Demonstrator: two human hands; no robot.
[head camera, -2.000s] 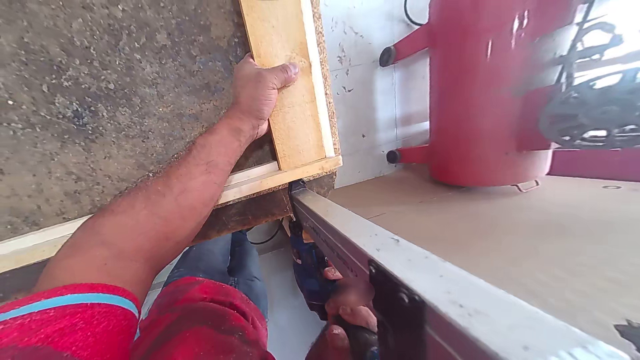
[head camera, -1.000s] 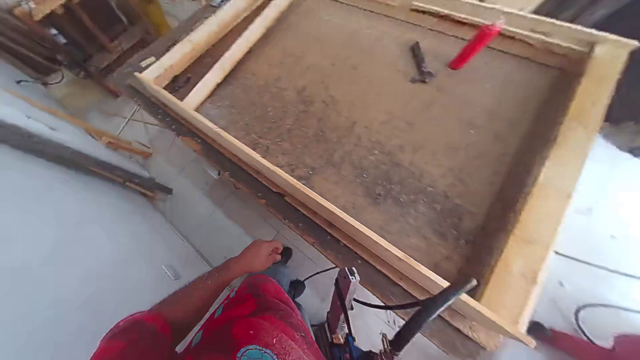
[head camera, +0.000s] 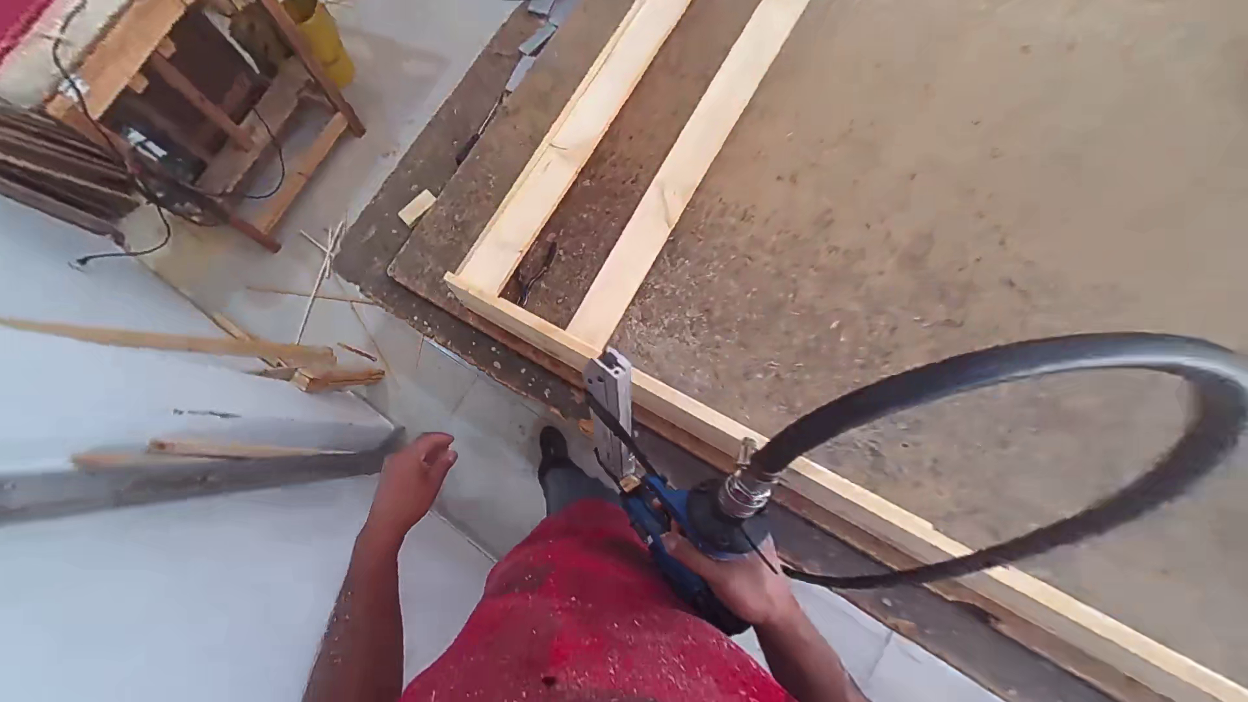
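My right hand (head camera: 736, 575) is wrapped around the handle of a blue pneumatic nailer (head camera: 663, 531) at my waist. The nailer's long grey metal magazine (head camera: 611, 409) points up at the near rail (head camera: 702, 414) of a pale wooden frame; whether they touch I cannot tell. A black air hose (head camera: 975, 366) loops from the tool's metal coupling (head camera: 746, 494) over the worktable. My left hand (head camera: 414, 478) hangs at the left over the floor, fingers loosely curled, with nothing seen in it. An inner wooden slat (head camera: 673, 185) meets the near rail beside the magazine's tip, parallel to the end slat (head camera: 565, 146).
The frame lies on a worn brown worktable board (head camera: 936, 195). A small wood block (head camera: 417, 208) sits on the table's left edge. Thin offcuts (head camera: 327, 273) and boards (head camera: 224, 346) lie to the left. A wooden stand (head camera: 292, 185) with cables stands at the upper left.
My left hand held a board of the frame two seconds ago; it is now off it, at my left side. The view has swung to the frame's left end. The nailer now shows more fully.
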